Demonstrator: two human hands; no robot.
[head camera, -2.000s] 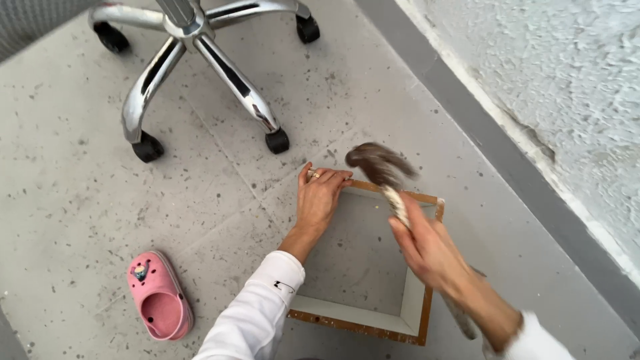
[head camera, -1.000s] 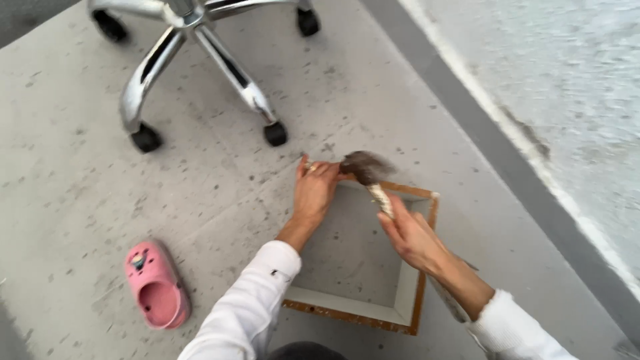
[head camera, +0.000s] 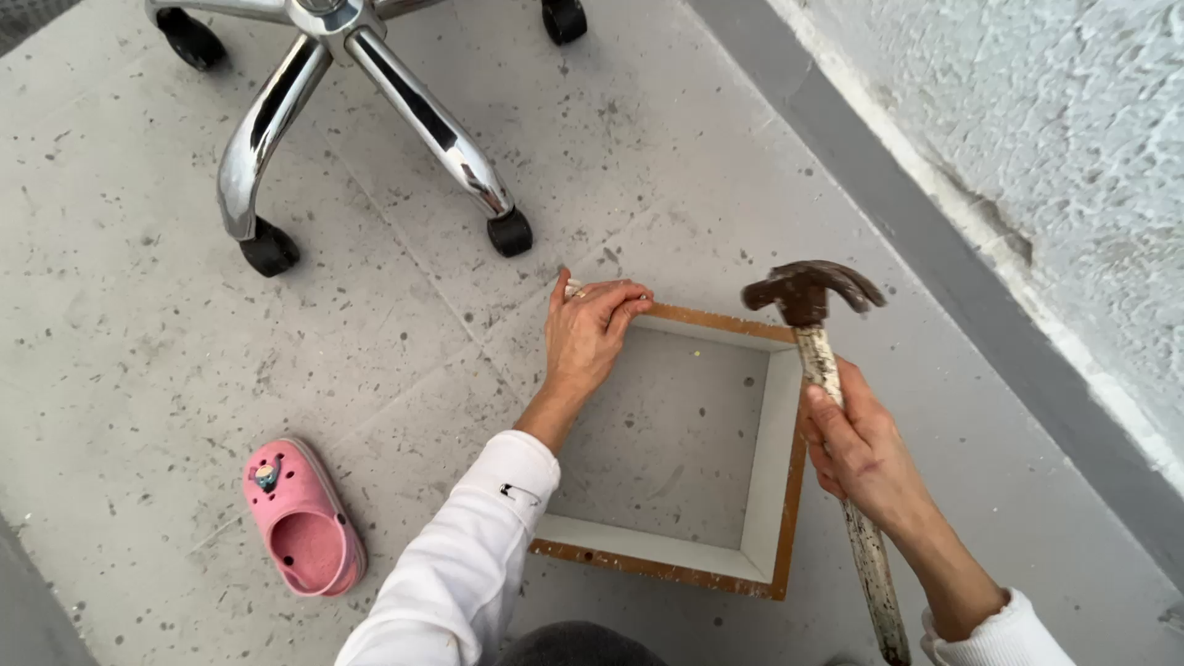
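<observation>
A square wooden frame (head camera: 788, 499), white inside with brown edges, lies on the floor. My left hand (head camera: 592, 324) is at its upper left corner, fingers and thumb pinched together over the edge; a small light piece shows at the fingers, but whether it is a nail is too small to tell. In my right hand (head camera: 856, 435) is a claw hammer (head camera: 814, 287) with a worn, paint-flaked wooden handle, gripped around the middle. The dark metal head is raised near the frame's upper right corner, apart from my left hand.
A chrome swivel-chair base (head camera: 425, 111) on black casters stands at the upper left. One pink clog (head camera: 301, 518) lies on the speckled grey floor (head camera: 416, 296) at the left. A rough white wall (head camera: 1064, 120) with a grey base strip (head camera: 888, 213) runs along the right.
The hammer head was blurred close to my left hand in the earlier frames; now it is farther right, away from that hand. My left hand has stayed at the frame's corner.
</observation>
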